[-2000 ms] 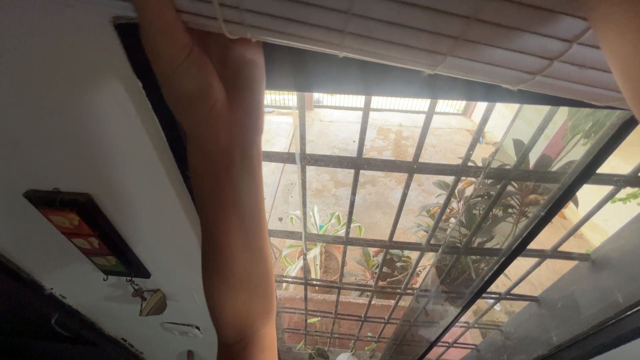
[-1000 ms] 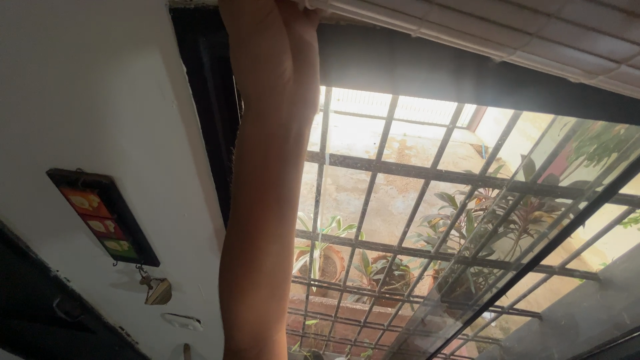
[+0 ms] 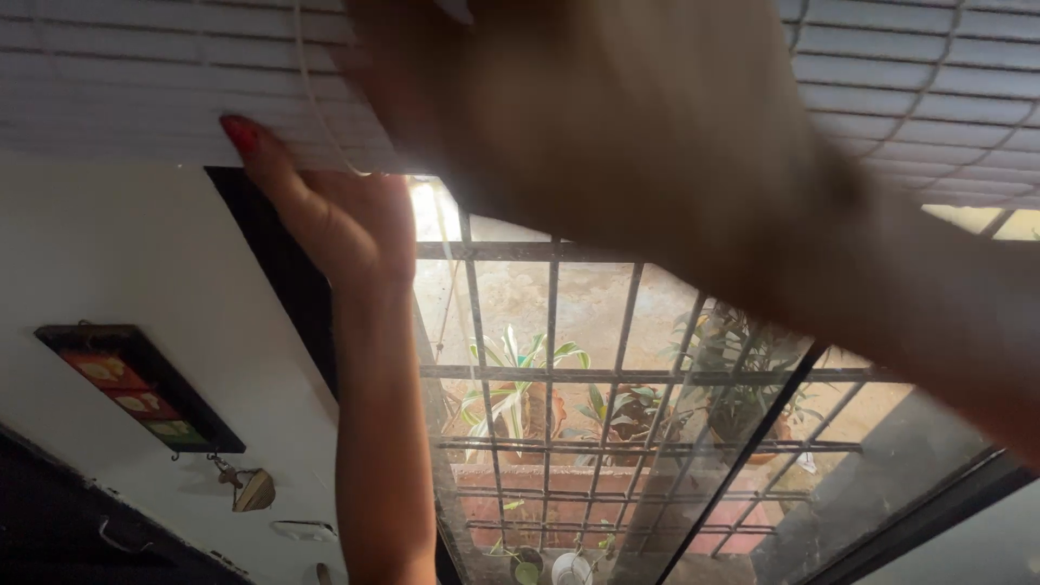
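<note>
White slatted roll-up blind (image 3: pixel 146 97) spans the top of the head view, above a window with a metal grille (image 3: pixel 552 374). My left hand (image 3: pixel 333 219) is raised to the blind's lower edge, its thumb with red nail on the front of the slats and its other fingers hidden behind, so it grips the edge. A thin white cord (image 3: pixel 302 89) hangs in a loop beside that hand. Large and blurred, my right hand (image 3: pixel 455 73) reaches across from the right in front of the blind; its fingers are too dark and blurred to tell what they touch.
On the white wall at left hangs a dark-framed key holder (image 3: pixel 138 390) with a keychain (image 3: pixel 252 490) on its hook. Behind the grille stand potted plants (image 3: pixel 520 398) and a reddish planter (image 3: pixel 561 487). A dark sliding window frame (image 3: pixel 743 459) runs diagonally at right.
My right arm has come across the view from the right. The thumb of my left hand now shows on the front of the blind. The view has shifted.
</note>
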